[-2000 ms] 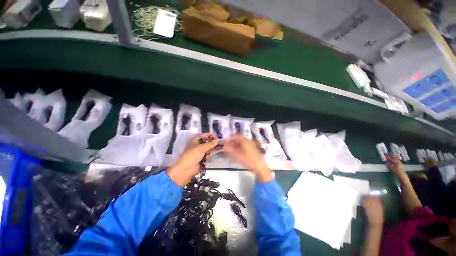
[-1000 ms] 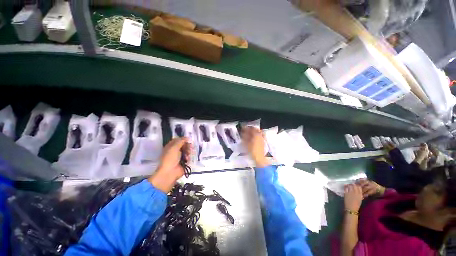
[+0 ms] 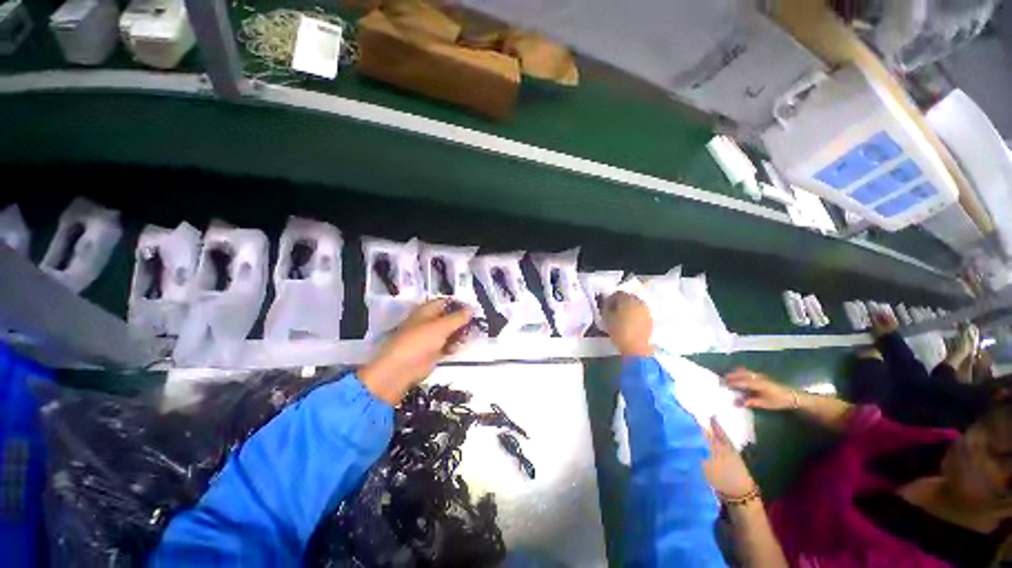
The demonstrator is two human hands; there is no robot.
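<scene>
White wrappers [image 3: 305,291] stand in a row on the green conveyor, several with a dark coiled cable in the opening. My left hand [image 3: 427,338] is in front of the row, fingers closed on a dark cable [image 3: 477,325]. My right hand [image 3: 628,322] is at a wrapper [image 3: 603,288] towards the right end of the row; its fingertips are blurred and what they hold cannot be told. A loose pile of black cables [image 3: 422,466] lies on the shiny whitish board [image 3: 555,444], with one bundle [image 3: 516,455] apart at its right.
A clear poly bag of cables [image 3: 144,477] and a blue tote [image 3: 20,477] are at left. At right, a person in a magenta top [image 3: 854,477] handles white sheets [image 3: 705,388]. A metal rail [image 3: 533,347] edges the conveyor. A cardboard box [image 3: 438,67] sits on the shelf above.
The camera view has shifted. My right hand has moved right along the row, and the wrapper it was at a second ago now shows a dark cable. My left hand still holds cable.
</scene>
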